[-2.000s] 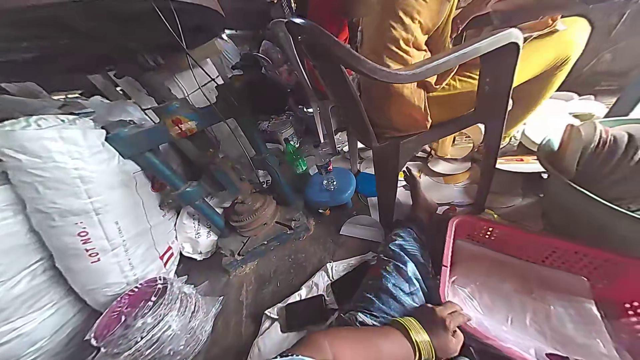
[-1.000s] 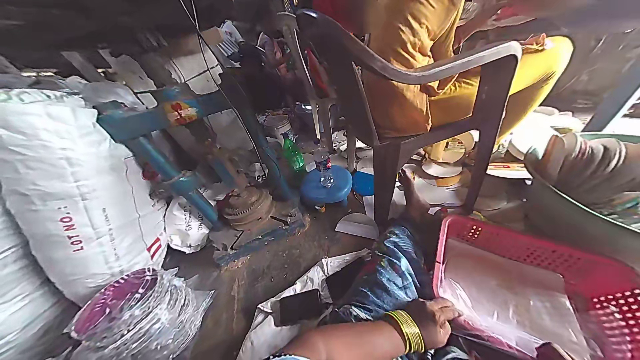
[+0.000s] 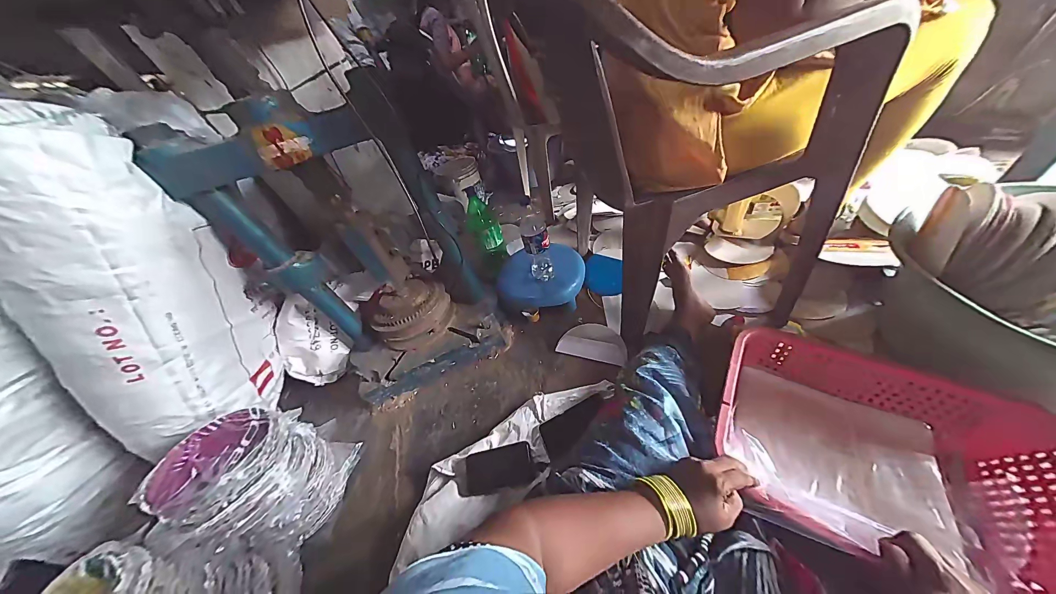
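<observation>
My left hand (image 3: 719, 493), with yellow bangles at the wrist, has its fingers curled on the near left edge of a clear plastic sheet or bag at the rim of a pink perforated plastic basket (image 3: 858, 363). My right hand (image 3: 920, 561) is partly cut off by the bottom edge, touching the near edge of the same plastic. Flat clear plastic bags (image 3: 833, 437) lie stacked in the basket, which sits beside my outstretched leg. A dark phone (image 3: 497, 469) rests on a white sack left of the leg.
Filled white sacks (image 3: 124, 330) and plastic-wrapped stacked plates (image 3: 256, 487) stand at left, near a blue metal press (image 3: 305, 289). A blue stool (image 3: 540, 280) holds a plastic bottle (image 3: 536, 243). A person sits on a plastic chair (image 3: 652, 239) ahead; a large tub (image 3: 973, 289) stands right.
My right hand has come into view at the bottom right, at the plastic in the basket. My left hand stays near the basket's left rim.
</observation>
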